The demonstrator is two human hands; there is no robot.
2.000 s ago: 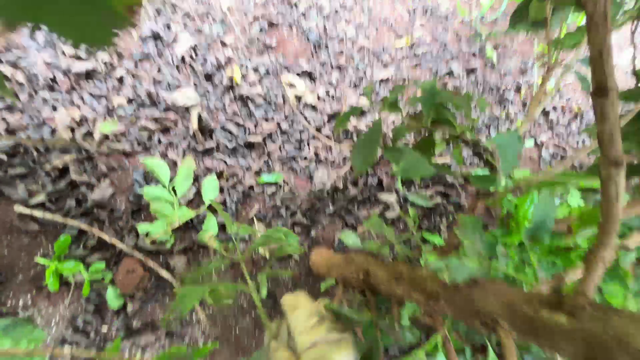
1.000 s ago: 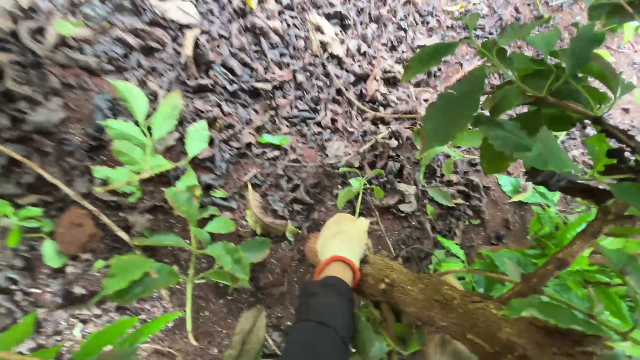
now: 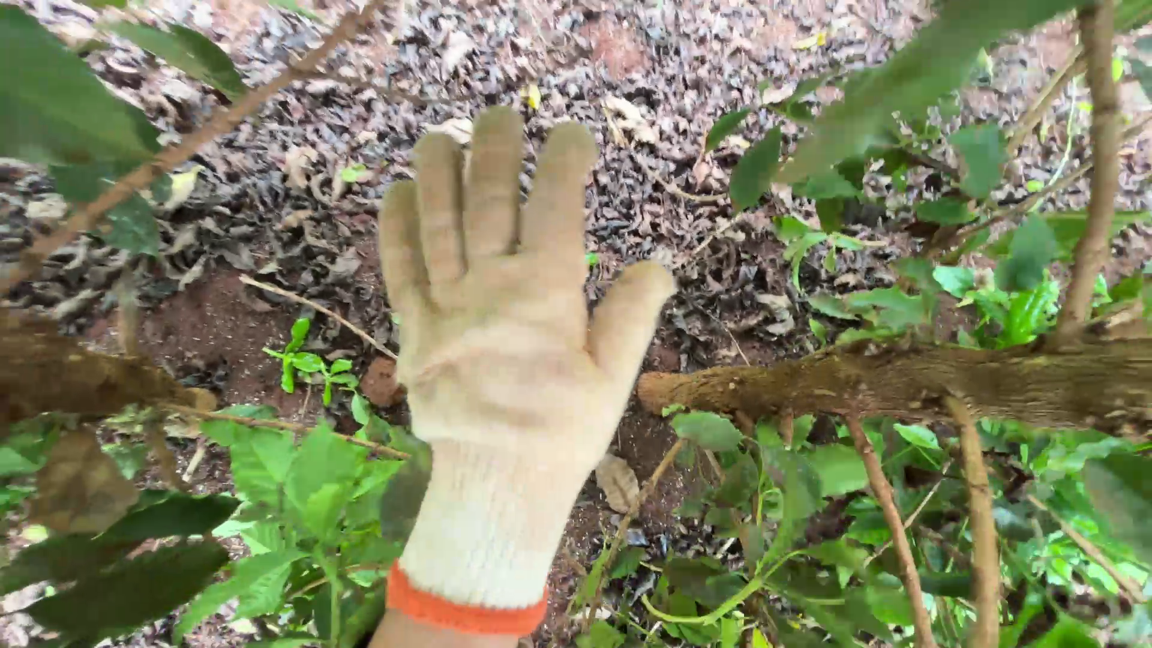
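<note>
My left hand (image 3: 513,342), in a cream knit glove with browned fingers and an orange cuff edge, is held up in mid-view, fingers spread and holding nothing. Just right of its thumb side is the blunt end of a thick bark-covered branch (image 3: 855,382), which runs to the right edge. A small green seedling (image 3: 310,364) grows from the soil to the left of the glove. Below it stands a leafy green plant (image 3: 306,486), partly behind the wrist. My right hand is out of view.
Dry leaf litter (image 3: 297,216) covers the ground behind. Another thick branch (image 3: 72,369) enters from the left, and a thin one (image 3: 180,153) crosses the upper left. An upright stem (image 3: 1093,171) rises at right. Blurred leaves (image 3: 909,99) hang close to the camera.
One second ago the gloved hand was at the thick branch's end; now it is off the branch, spread and looking much larger. The view has shifted.
</note>
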